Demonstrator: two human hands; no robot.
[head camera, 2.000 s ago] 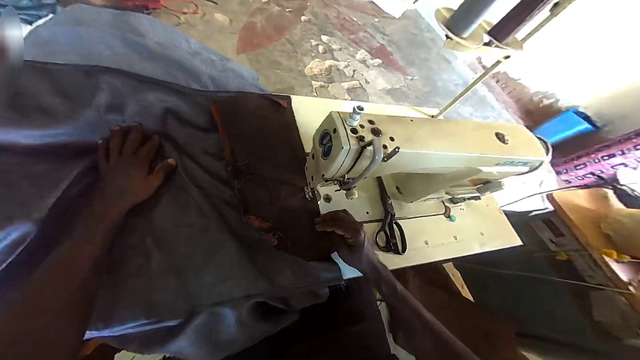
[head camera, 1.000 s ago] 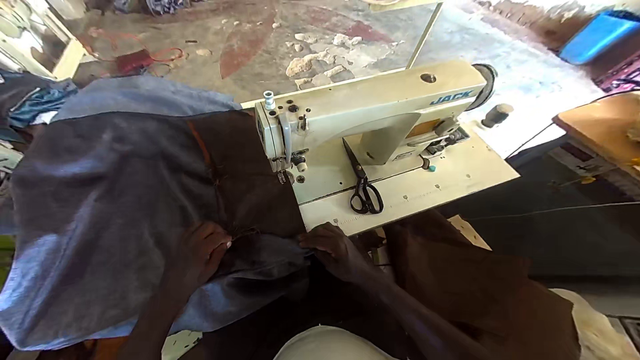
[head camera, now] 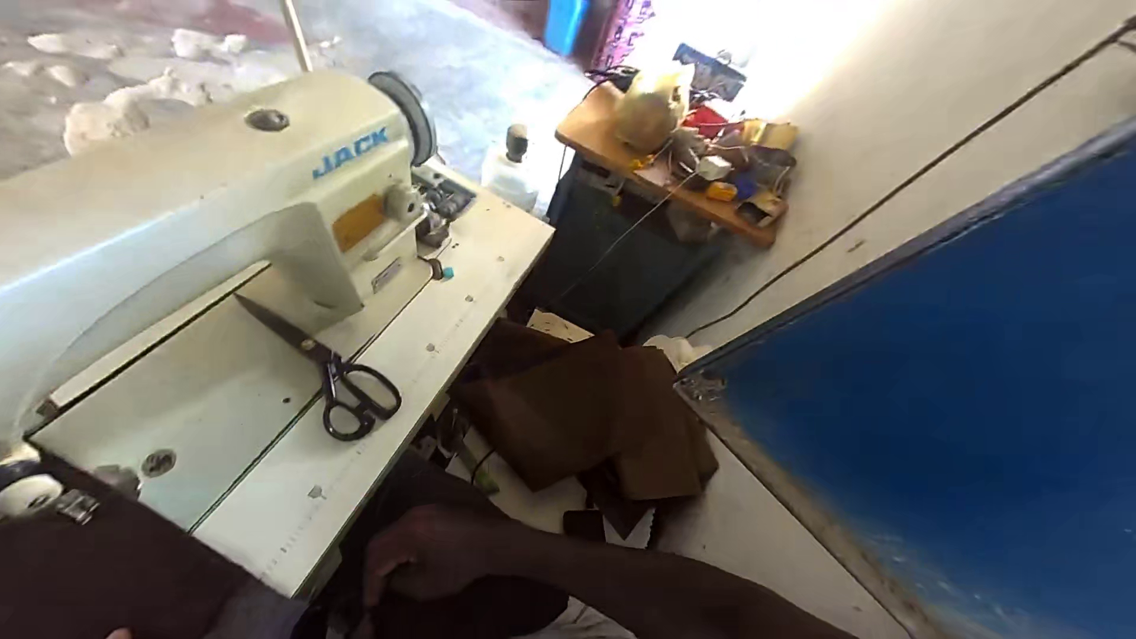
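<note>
Dark brown cloth (head camera: 106, 568) lies on the bed of a cream Jack sewing machine (head camera: 222, 160), by the presser foot at lower left. Of my left hand (head camera: 120, 633) just a fingertip shows at the bottom edge, against this cloth; the rest is out of view. My right hand (head camera: 426, 555) is below the table's front edge, fingers bent downward over dark fabric; shadow hides whether it grips anything. Black-handled fabric scissors (head camera: 333, 377) rest on the machine bed, blades towards the machine arm.
Folded brown cloth pieces (head camera: 586, 408) lie low, right of the table. Beyond them, a small wooden table (head camera: 586, 124) holds mixed clutter. A thread cone (head camera: 512, 169) stands behind the machine. A blue panel (head camera: 958, 382) and pale wall are at right.
The view has swung far to the right. My right hand has left the cloth at the front edge of the machine bed and is now lower, below the table edge.
</note>
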